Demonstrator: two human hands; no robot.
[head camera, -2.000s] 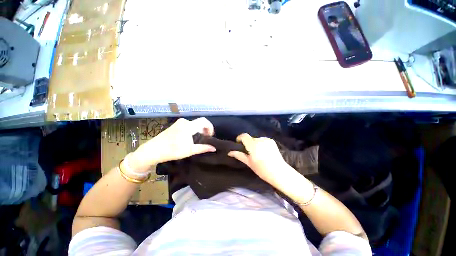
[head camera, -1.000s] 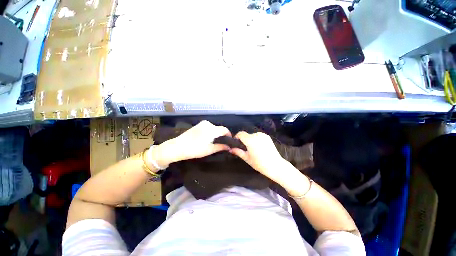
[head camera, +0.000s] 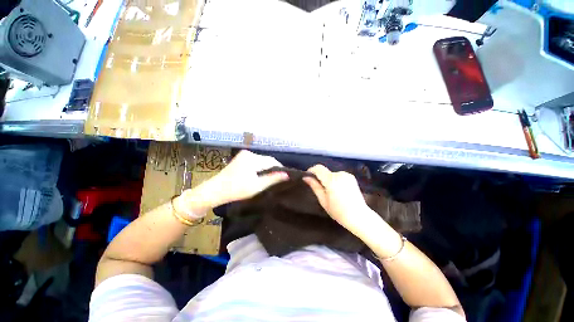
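A dark brown garment piece (head camera: 292, 217) lies on the wearer's lap, below the table's front edge. Its upper edge is raised as a thin folded strip between the hands. My left hand (head camera: 248, 178) pinches this edge from the left, and my right hand (head camera: 332, 187) pinches it from the right, with a short gap between them. The fingertips are partly hidden by the cloth. The rest of the garment merges with dark cloth below the table.
The white table (head camera: 264, 75) carries a tan taped cardboard sheet (head camera: 141, 69) at left, a dark red phone (head camera: 464, 75) and a thin orange tool (head camera: 528, 135) at right. Machine foot parts (head camera: 393, 28) are at the top. A blue crate (head camera: 525, 270) stands lower right.
The view has turned, so the table now slants and more of the machine parts shows. The hands have moved slightly apart along the garment's edge since one second ago.
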